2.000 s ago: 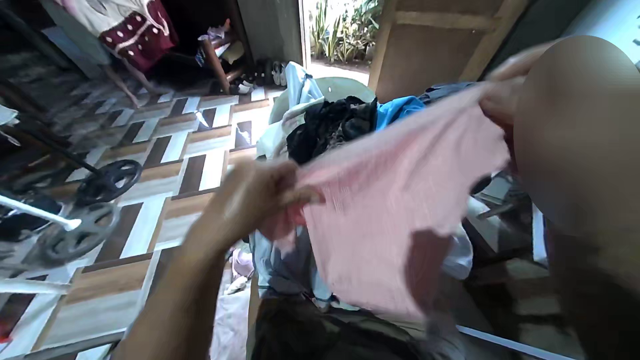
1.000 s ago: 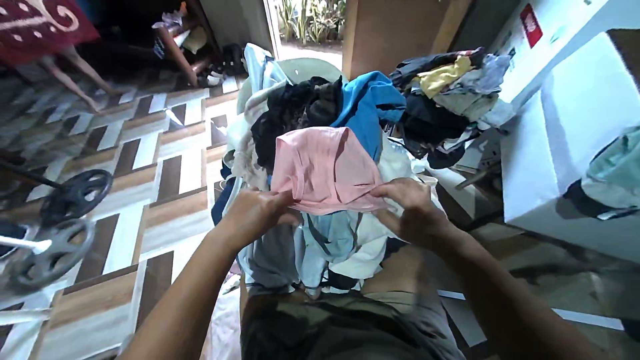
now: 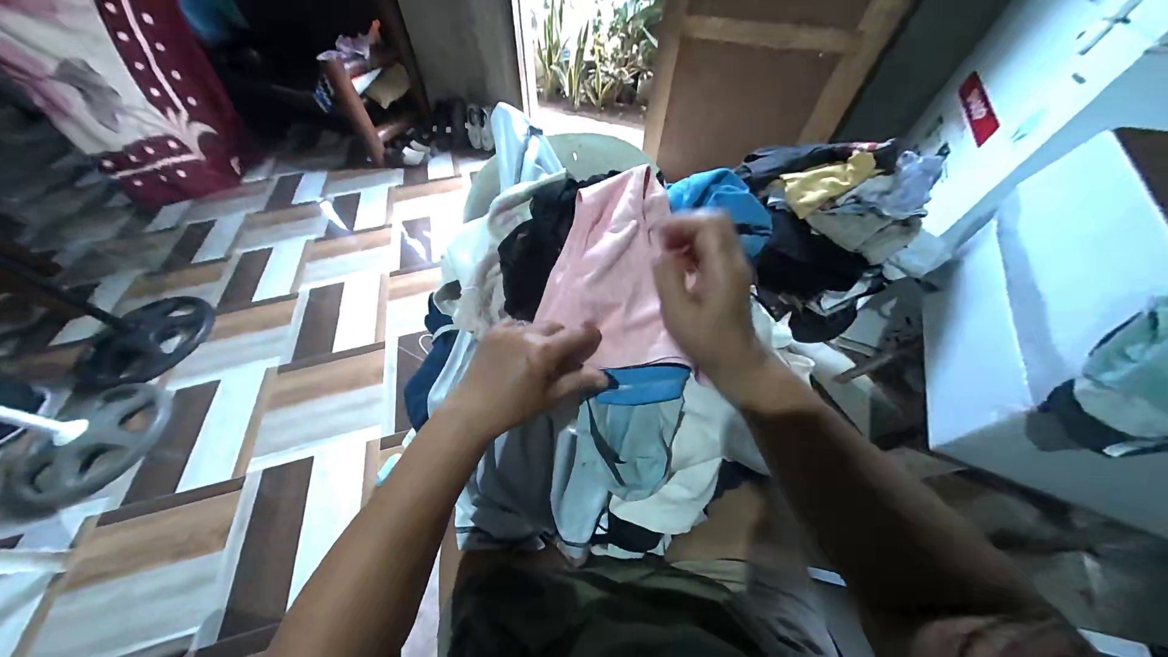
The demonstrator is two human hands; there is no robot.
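A pink garment [image 3: 613,283] lies spread over a heap of clothes, just beyond my lap. My left hand [image 3: 538,367] is at its lower left edge, thumb and fingers close to the cloth; whether they pinch it is unclear. Above the garment's right side is my right hand [image 3: 703,283], blurred, with its fingers curled and no cloth plainly in them. Under the pink piece are a black garment [image 3: 538,246], a bright blue one [image 3: 725,201] and a light blue-grey one [image 3: 630,438] with a blue band. White and grey clothes surround these.
Behind the heap shows a round green rim [image 3: 598,151]. More clothes [image 3: 844,205] are piled at the right, near a white box [image 3: 1013,319] with a pale green cloth [image 3: 1131,374] on it. Black wheels [image 3: 151,338] stand on the tiled floor at the left. An open doorway is ahead.
The pink garment was stretched in the air between both hands, then lowered in front of me; now it lies over the heap. My right hand has risen from its lower edge.
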